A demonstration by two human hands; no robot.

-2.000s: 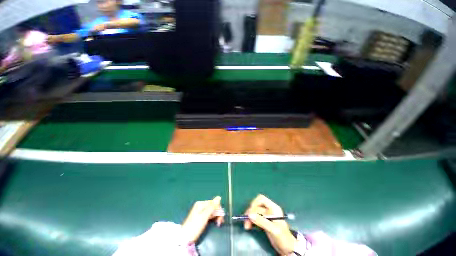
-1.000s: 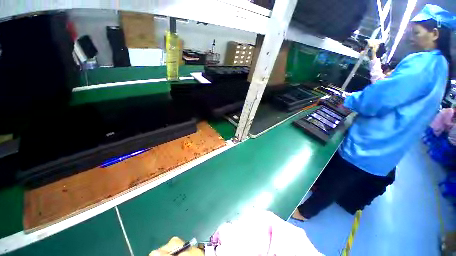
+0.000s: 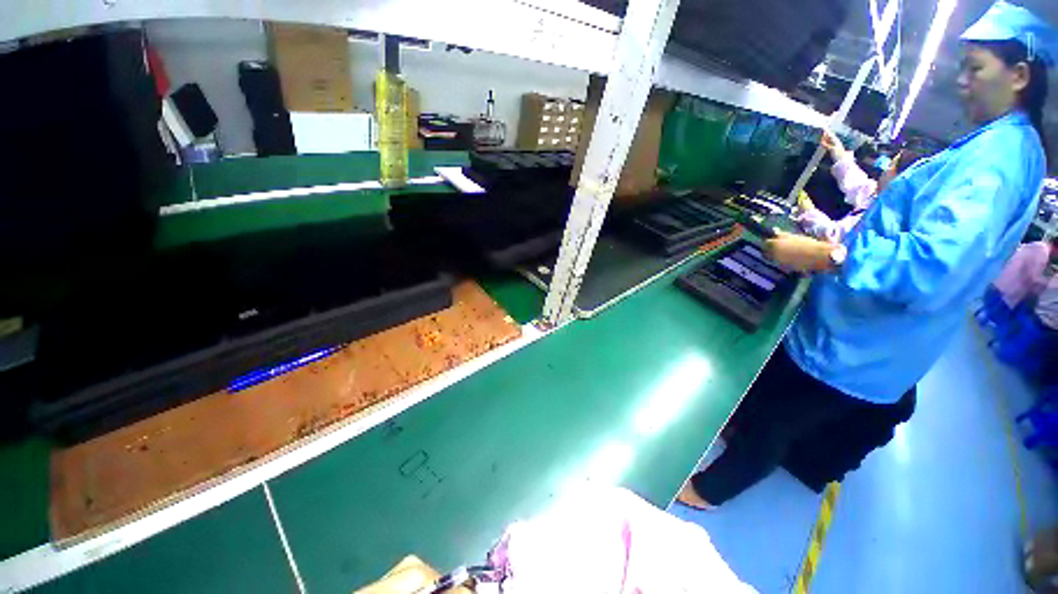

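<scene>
My right hand (image 3: 408, 577) is at the bottom edge, mostly cut off by it, with the back of the hand and the wrist showing beside a pale pink sleeve (image 3: 615, 551). A dark, thin thing (image 3: 461, 578) shows at the hand and wrist; I cannot tell if it is the pen or the watch strap. The fingertips are hidden below the edge. My left hand is out of the picture. The green bench top (image 3: 464, 464) lies in front of me, with small dark marks drawn on it.
A brown board (image 3: 383, 383) carries blue pens (image 3: 284, 368) and stacked black trays (image 3: 232, 348). A scuffed white post (image 3: 603, 174) rises beyond it. To the right a person in a blue smock (image 3: 928, 255) stands at a black tray of phones (image 3: 743, 279).
The view has swung right from the bench front. My left hand has left the picture, and my right hand is now lower and more cut off. The co-worker's hand has lifted over the tray.
</scene>
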